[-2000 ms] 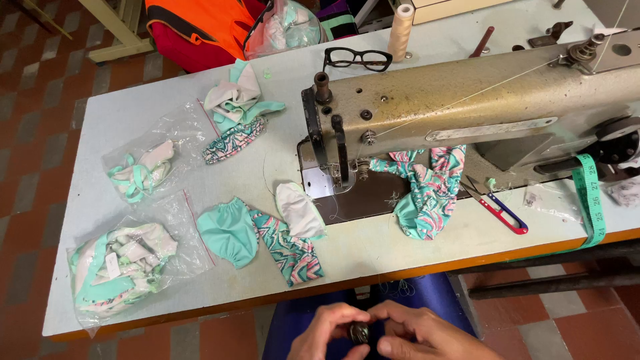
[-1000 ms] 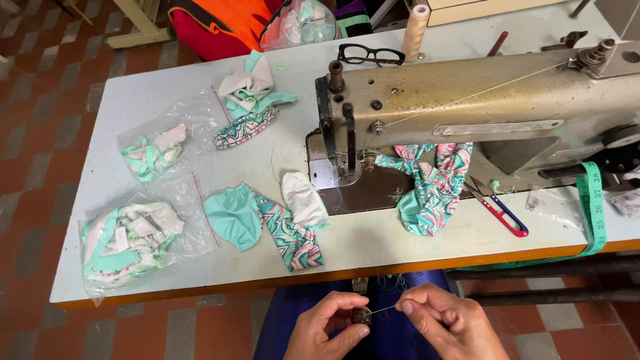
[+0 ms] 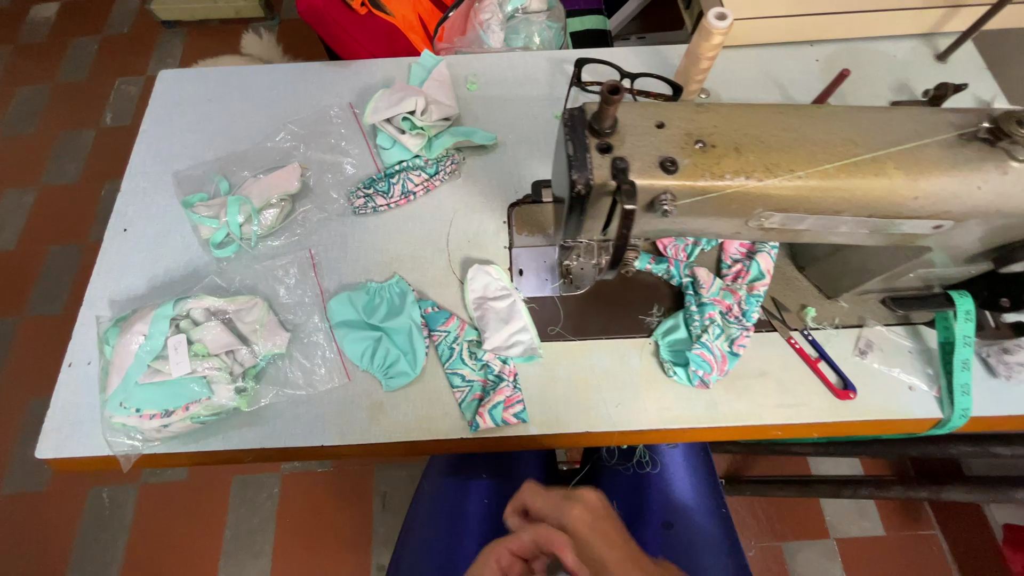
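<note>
Low in the head view, my left hand (image 3: 524, 552) and my right hand (image 3: 580, 520) are close together above my lap, overlapping and blurred. Whatever lies between their fingers is hidden. A thin thread (image 3: 582, 472) runs near them, and loose thread hangs at the table edge. Above them stands an industrial sewing machine (image 3: 768, 172), with patterned fabric (image 3: 712, 320) behind its needle area. A turquoise fabric piece (image 3: 380, 332), a zigzag-patterned piece (image 3: 484, 384) and a white piece (image 3: 500, 312) lie left of the machine.
Two clear plastic bags with fabric (image 3: 240, 208) (image 3: 200, 360) lie at left. More fabric (image 3: 416, 120) is behind. Thread snips (image 3: 812, 352) and a green tape measure (image 3: 956, 360) are at right. Eyeglasses (image 3: 628, 80) and a thread cone (image 3: 704, 52) stand at the back.
My hands were apart with a thread stretched between them and a small dark metal part in my left hand; now they overlap and that part is hidden.
</note>
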